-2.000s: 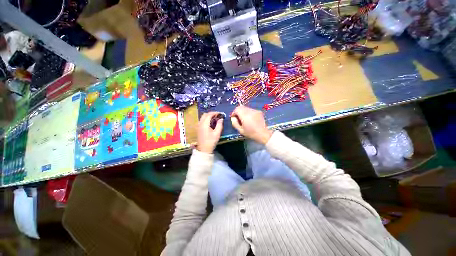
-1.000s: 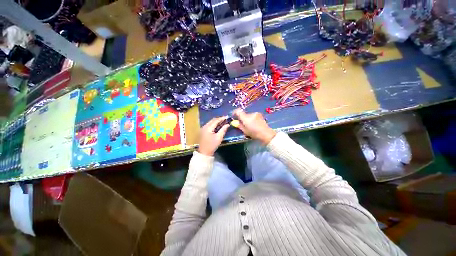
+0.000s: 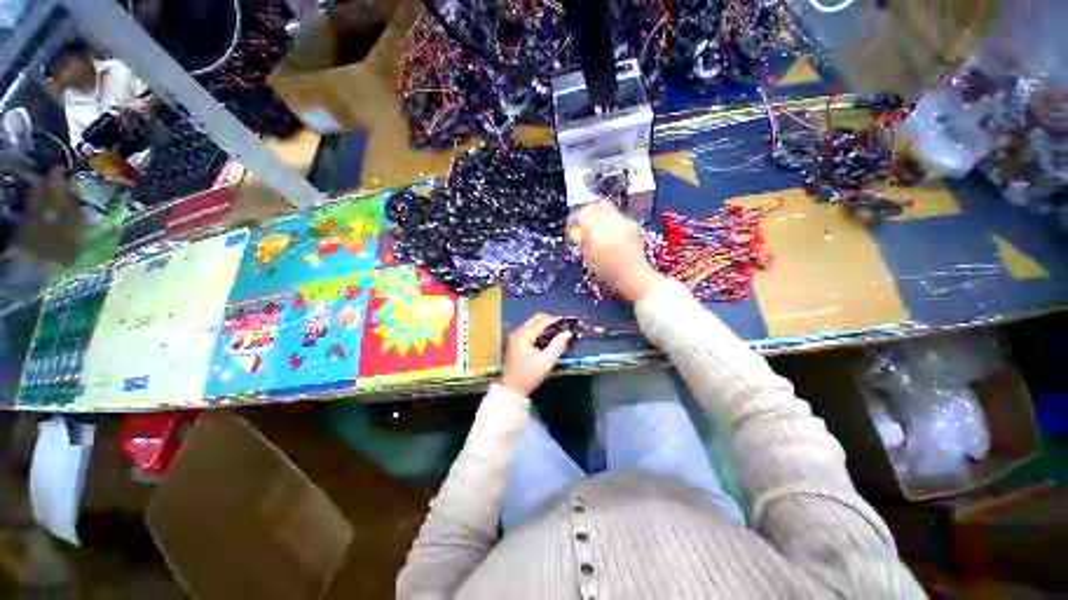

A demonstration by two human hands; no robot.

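My left hand [image 3: 533, 352] is closed around a small black wired part [image 3: 560, 332] at the bench's front edge, with a thin lead reaching right from it. My right hand [image 3: 609, 244] is at the front of the silver-white bench machine [image 3: 607, 147], over the left end of the wire leads; whether it holds anything is hidden. A yellow spot shows at its fingertips. The red-ended wire leads [image 3: 717, 252] lie right of my right hand. A dark heap of black parts [image 3: 480, 223] lies left of the machine.
Large red-black wire heaps [image 3: 714, 47] lie behind the machine. A mixed tangle [image 3: 837, 158] and clear bags [image 3: 949, 129] lie at the right. Printed panels [image 3: 310, 311] cover the bench's left. Below are a box with clear bags [image 3: 943, 422] and brown cardboard [image 3: 248, 498]. A person [image 3: 100, 100] is at far left.
My right hand has left my left hand and moved forward to the machine's front. My left hand still holds the black part. The view has shifted, so the bench sits lower and further right.
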